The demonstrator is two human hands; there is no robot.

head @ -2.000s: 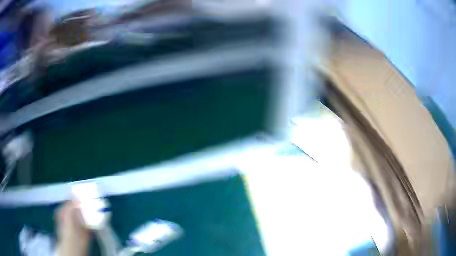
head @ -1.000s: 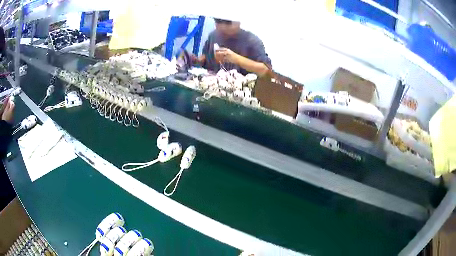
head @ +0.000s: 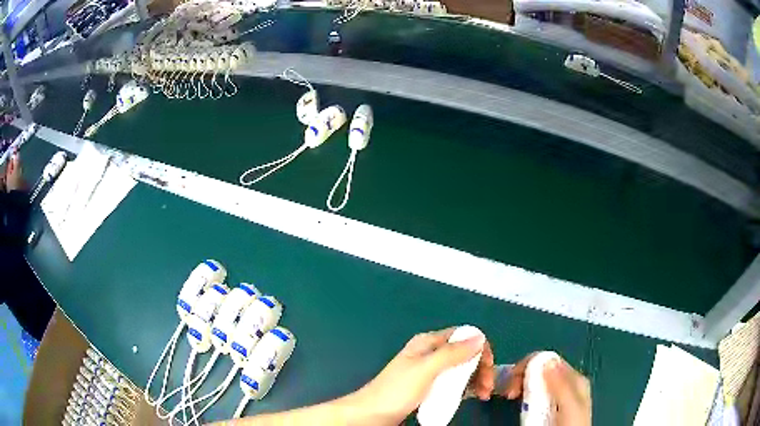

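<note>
My left hand point(head: 410, 373) is bare and grips a long white item point(head: 451, 384) between thumb and fingers. My right hand point(head: 573, 394) is close beside it and holds another white item point(head: 538, 388), partly covered by the fingers and cut off by the bottom edge. Both hands are low over the dark green bench. Their cords are not visible. To the left, several white corded pieces with blue marks point(head: 268, 363) lie side by side, their cord loops trailing down-left.
Beyond the pale rail point(head: 375, 246), corded pieces point(head: 360, 128) lie on the green conveyor point(head: 500, 191). A row of looped pieces point(head: 196, 60) lies on the far rail. Paper sheets lie at left point(head: 87, 200) and right point(head: 677, 391). A carton point(head: 50, 378) holds rows of items. A person's hand point(head: 14, 172) shows far left.
The view has turned down toward the bench. Both my hands with white items now show; neither was clearly visible one second ago. The group of corded pieces is now fully higher in view.
</note>
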